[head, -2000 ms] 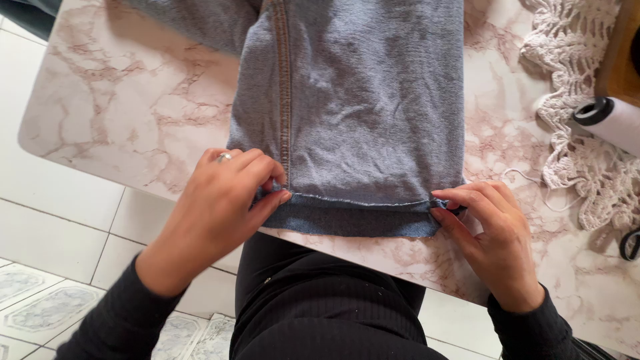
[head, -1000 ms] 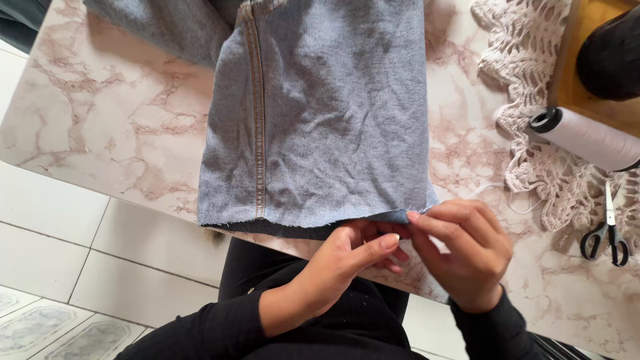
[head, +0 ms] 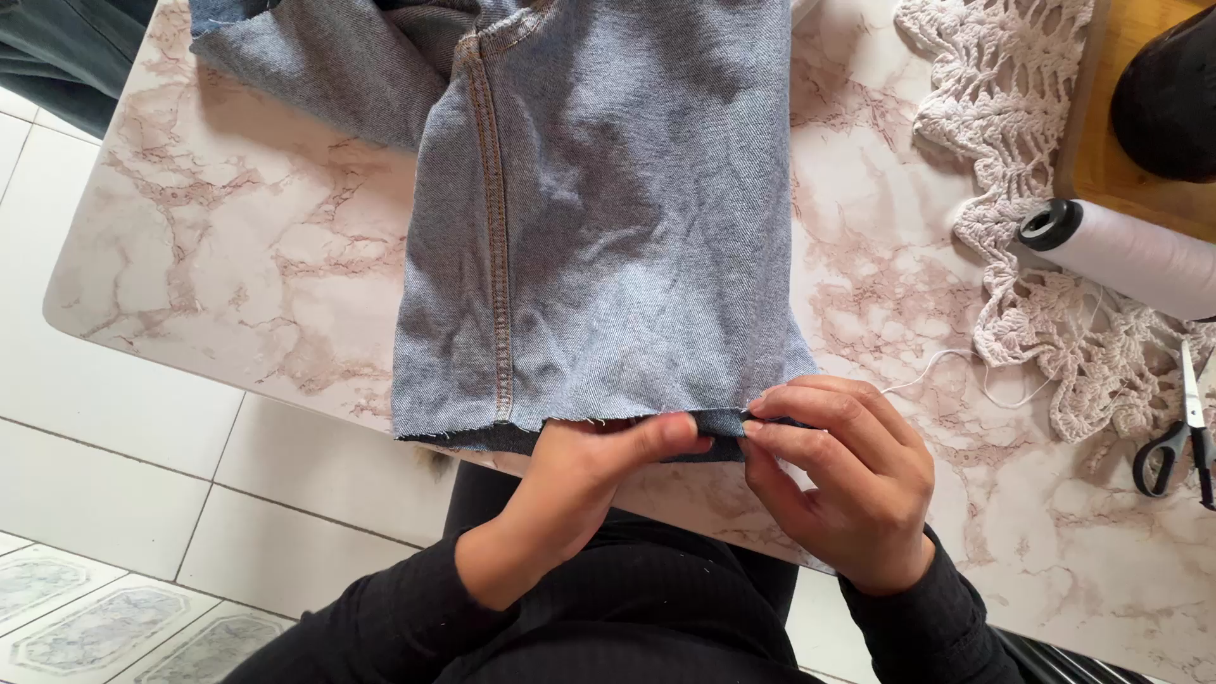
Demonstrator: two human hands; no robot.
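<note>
A faded blue denim garment leg (head: 627, 218) lies on the table with its frayed cut edge toward me and a double-stitched seam along its left part. My left hand (head: 598, 475) has its fingers inside the leg opening and its thumb on the near edge, pinching the cloth. Just to its right, my right hand (head: 845, 465) pinches the same edge near the right corner between thumb and fingers. White thread (head: 936, 366) runs from beside my right hand toward the right. Whether a needle is between the fingertips cannot be told.
The marble-patterned table (head: 237, 237) ends just in front of my body. At the right lie a white crocheted cloth (head: 1012, 190), a large thread cone (head: 1130, 256) and black-handled scissors (head: 1178, 437). A dark round object (head: 1173, 104) stands on a wooden tray (head: 1092, 142).
My left hand has left the seam area at the left, where it pinched the hem two seconds ago, and is now close to my right hand. The folded hem there has dropped open.
</note>
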